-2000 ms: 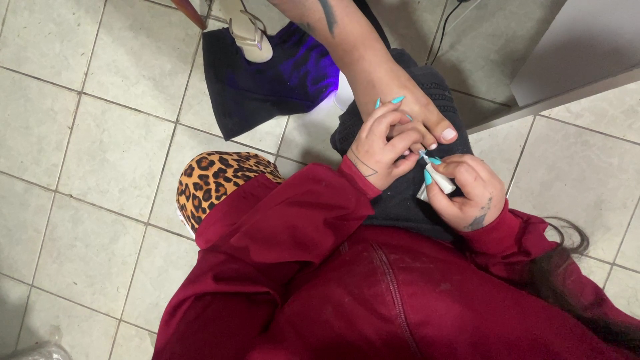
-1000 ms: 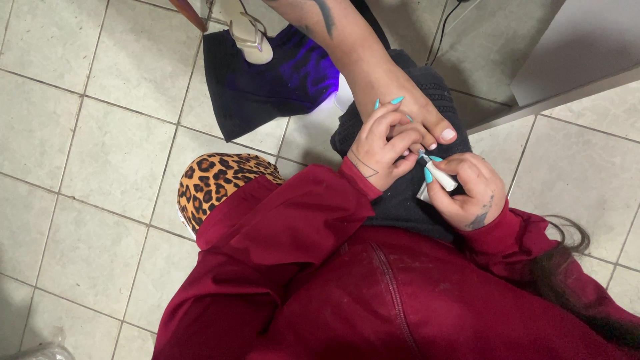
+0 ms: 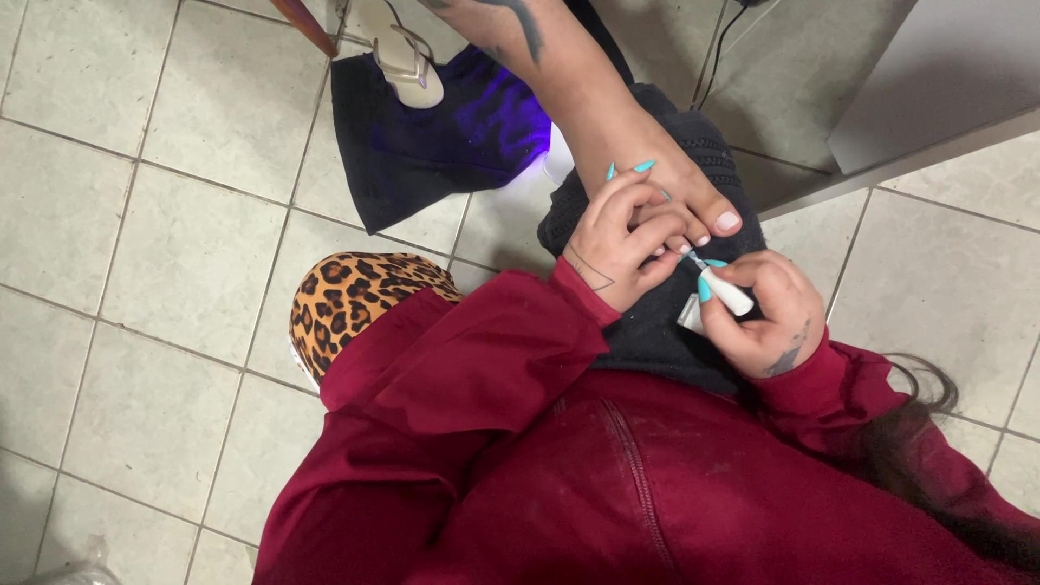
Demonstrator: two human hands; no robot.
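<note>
Another person's bare foot (image 3: pixel 650 162) rests on a dark folded towel (image 3: pixel 650 329). Pale polish shows on its big toenail. My left hand (image 3: pixel 626 236) grips the smaller toes, with fingers over and beneath them. My right hand (image 3: pixel 768 313) pinches the white cap of a nail polish brush (image 3: pixel 729 292) between thumb and fingers, its tip at one of the smaller toes. A small clear glass bottle (image 3: pixel 691 314) is partly hidden by my right hand, at the towel's edge; whether my fingers hold it too, I cannot tell.
A dark cloth (image 3: pixel 431 154) lies on the tiled floor under violet light, with a flip-flop (image 3: pixel 406 69) on it. A white lit object (image 3: pixel 559 154) shows beside the foot. A pale panel (image 3: pixel 934 89) stands at the upper right, near a black cable (image 3: pixel 719 53).
</note>
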